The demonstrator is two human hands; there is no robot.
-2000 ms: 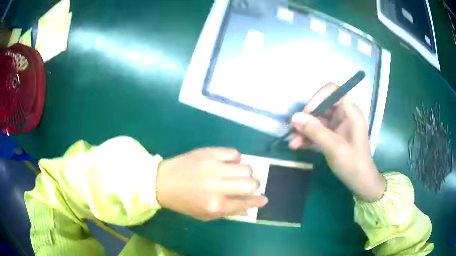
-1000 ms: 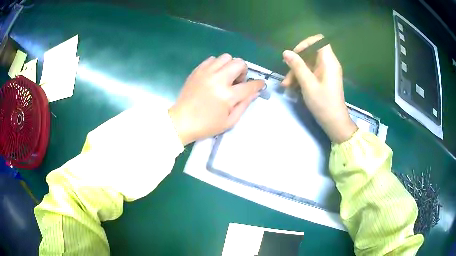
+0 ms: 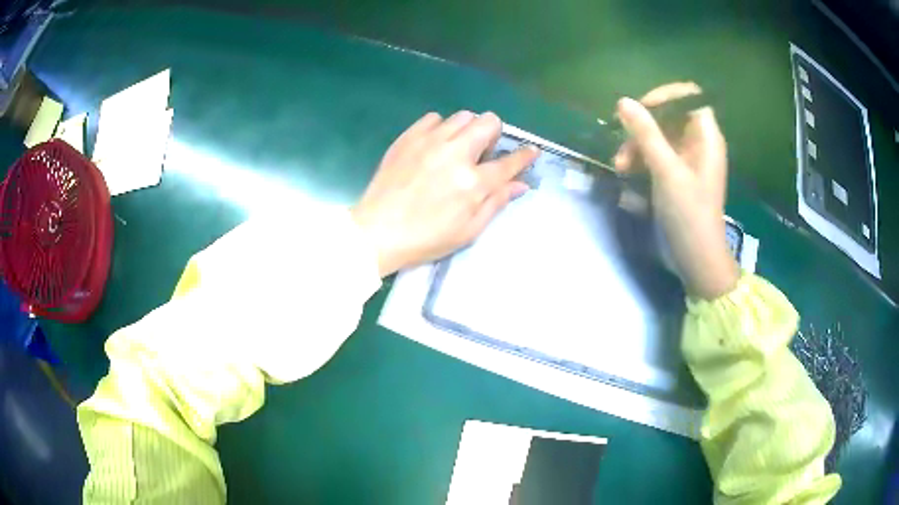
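A tablet back cover (image 3: 552,266) lies tilted on its white protective sheet (image 3: 473,350), its inside glaring white. My left hand (image 3: 444,192) lies on the cover's far left corner, fingertips pressed at the edge; whether anything is under them is hidden. My right hand (image 3: 680,163) is above the cover's far edge, holding the dark tweezers (image 3: 680,104) between thumb and fingers; their tip is blurred. Small pale pads (image 3: 578,180) sit inside the cover near the far edge. The adhesive sheet (image 3: 560,471), part white and part black, lies near me, cut off by the bottom edge.
A red fan (image 3: 54,232) stands at the left, with pale liner cards (image 3: 135,133) beyond it. A pile of thin dark slivers (image 3: 838,380) lies right of my right sleeve. Another cover (image 3: 838,158) lies on its white sheet at the far right.
From the adhesive sheet, both hands moved to the cover's far edge. Over the last second my right hand moved right, away from my left fingers. My left hand stays at the corner.
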